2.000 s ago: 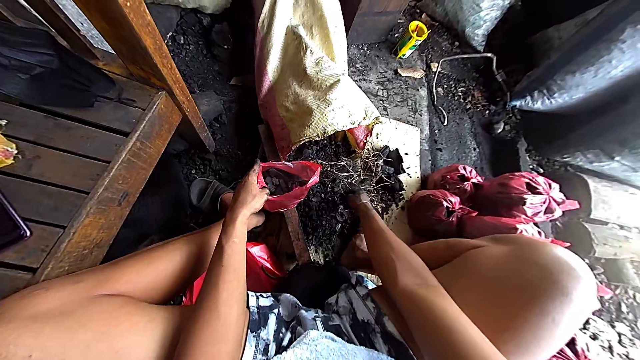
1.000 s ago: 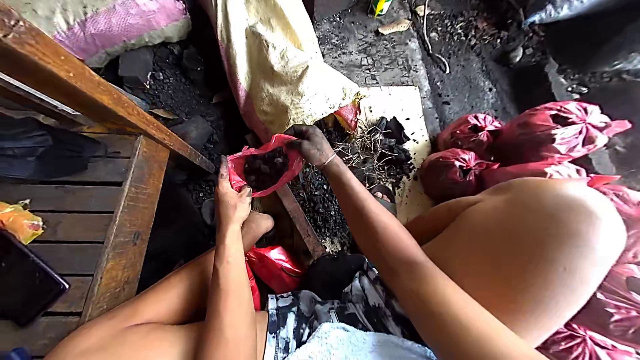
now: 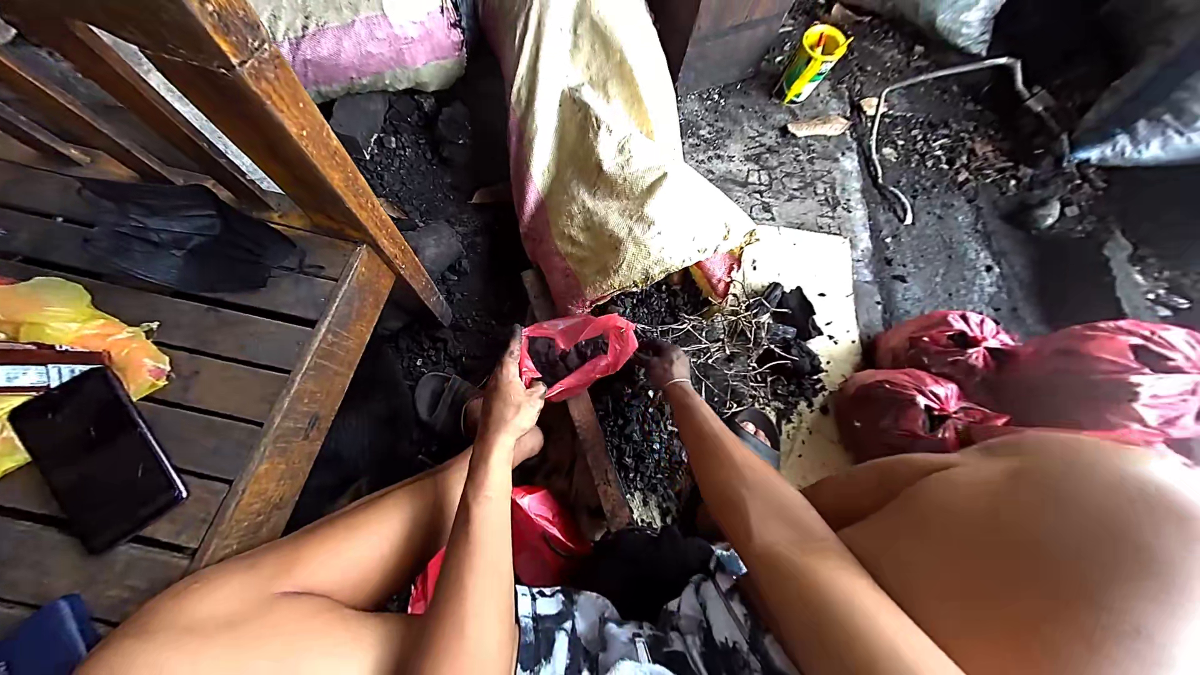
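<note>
My left hand (image 3: 511, 398) grips the rim of a red plastic bag (image 3: 614, 354), whose mouth is held open with dark charcoal inside. Just right of that rim is my right hand (image 3: 662, 363), blackened, its fingers over the charcoal pile; whether they hold a piece cannot be seen. The loose charcoal (image 3: 642, 441) lies in front of a woven sack (image 3: 609, 169) with its mouth toward me, and dry twigs (image 3: 727, 342) are mixed in. More red plastic (image 3: 544, 534) lies between my legs.
Tied red bags (image 3: 909, 412) stand at the right by my knee. A slatted wooden bench (image 3: 281, 422) on the left bears a black phone (image 3: 98, 459) and a yellow plastic bag (image 3: 84, 328). Beyond the pile are a yellow container (image 3: 814, 66) and a bent metal rod (image 3: 947, 70).
One second ago my right hand was at the red bag's rim; now it is lower, over the charcoal beside the bag. My left hand has kept its hold on the bag.
</note>
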